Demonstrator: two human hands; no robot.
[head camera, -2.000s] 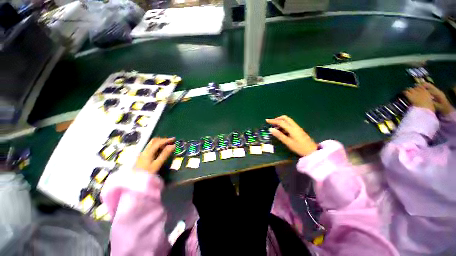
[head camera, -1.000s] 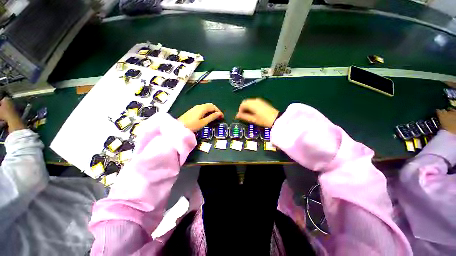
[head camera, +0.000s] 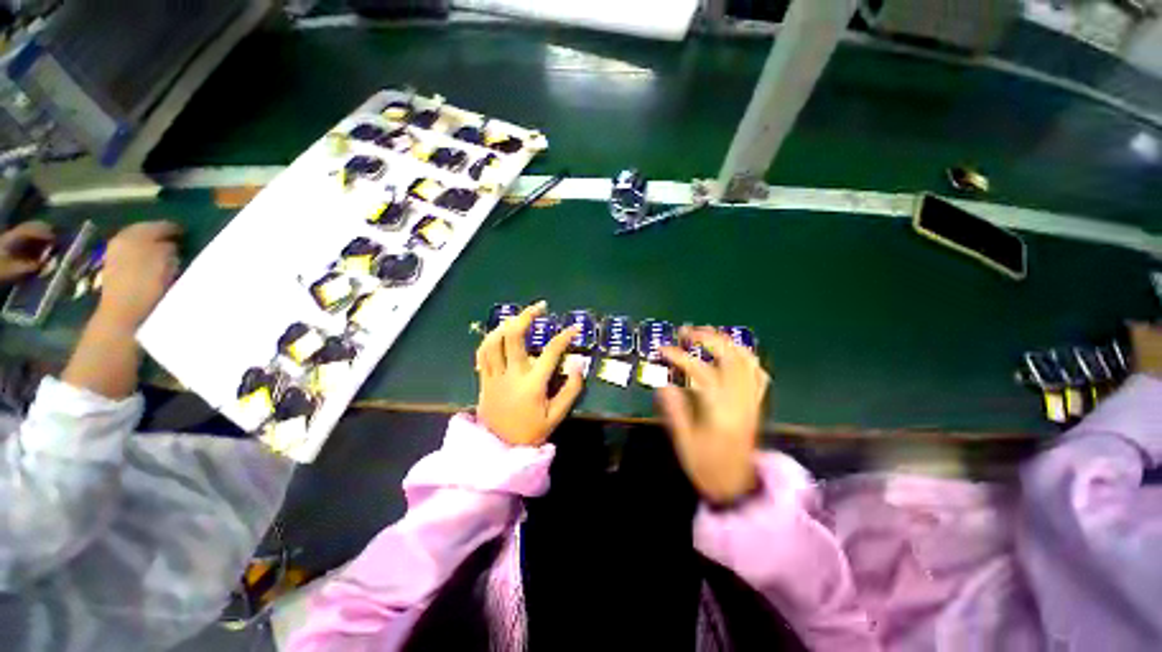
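A row of smartwatch screen modules (head camera: 619, 335), lit blue-white, lies on the green bench (head camera: 816, 306) near its front edge. White battery pouches (head camera: 616, 372) hang toward me from the modules. My left hand (head camera: 520, 382) rests over the left end of the row, fingers spread, fingertips on the modules and hiding parts of them. My right hand (head camera: 716, 414) is over the right end, slightly blurred, fingers apart, covering some modules and batteries. Neither hand visibly grips a module.
A white foam board (head camera: 255, 280) with dark modules lies left. A slim black tool (head camera: 529, 198), a banded object (head camera: 628, 196) and another slim tool (head camera: 660, 218) lie by the rail (head camera: 841, 200). A smartphone (head camera: 970, 236) lies right. People's arms work on both sides.
Both hands have moved from above the row onto its two ends, nearer the bench edge. The middle module's green display now shows blue-white. The view has shifted, and the left neighbour's arm reaches further in.
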